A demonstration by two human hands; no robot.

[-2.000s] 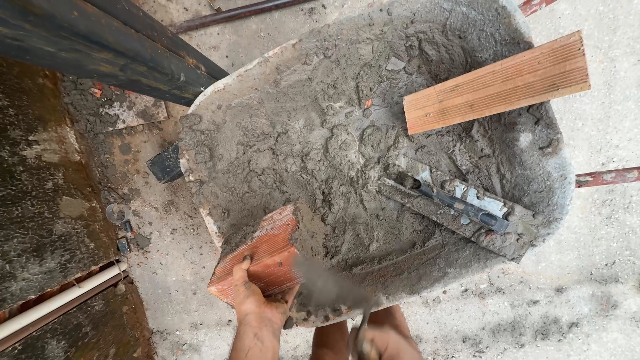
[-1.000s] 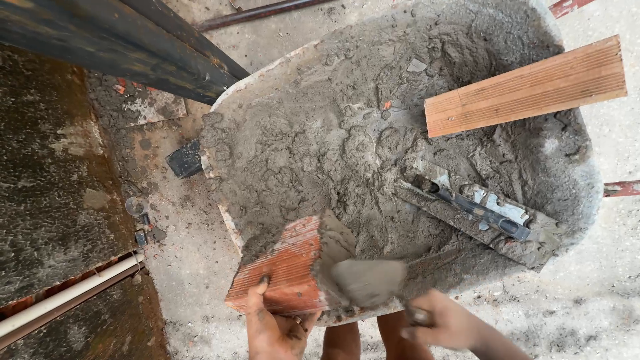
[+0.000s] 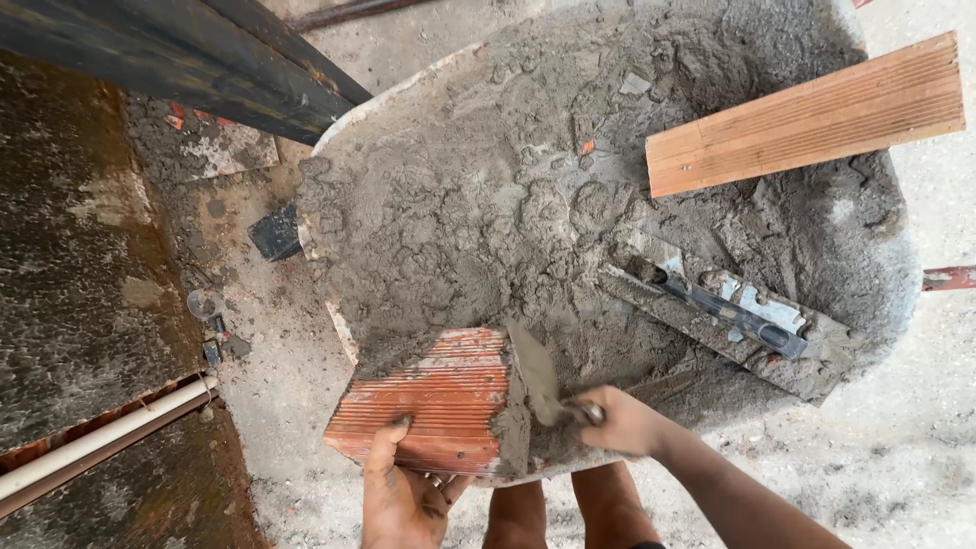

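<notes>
My left hand [image 3: 408,492] grips a ribbed red clay brick [image 3: 435,404] from below, its thumb on the ribbed face. Grey mortar coats the brick's right end and part of its upper edge. My right hand [image 3: 621,423] is closed on the handle of a pointed masonry trowel [image 3: 540,374], whose mortar-covered blade lies against the coated end. Both are over the near rim of a wheelbarrow tray [image 3: 389,80] full of wet mortar [image 3: 435,229].
A plastering float [image 3: 724,313] with a dark handle lies on the mortar at the right. Behind it, a grooved clay piece [image 3: 808,114] juts over the tray's edge. A dark metal beam [image 3: 191,61] stands at upper left, and a pale pipe [image 3: 107,435] runs at lower left.
The trowel has moved from the brick's front side to its right end. More mortar now covers that end. My left hand keeps its hold on the brick.
</notes>
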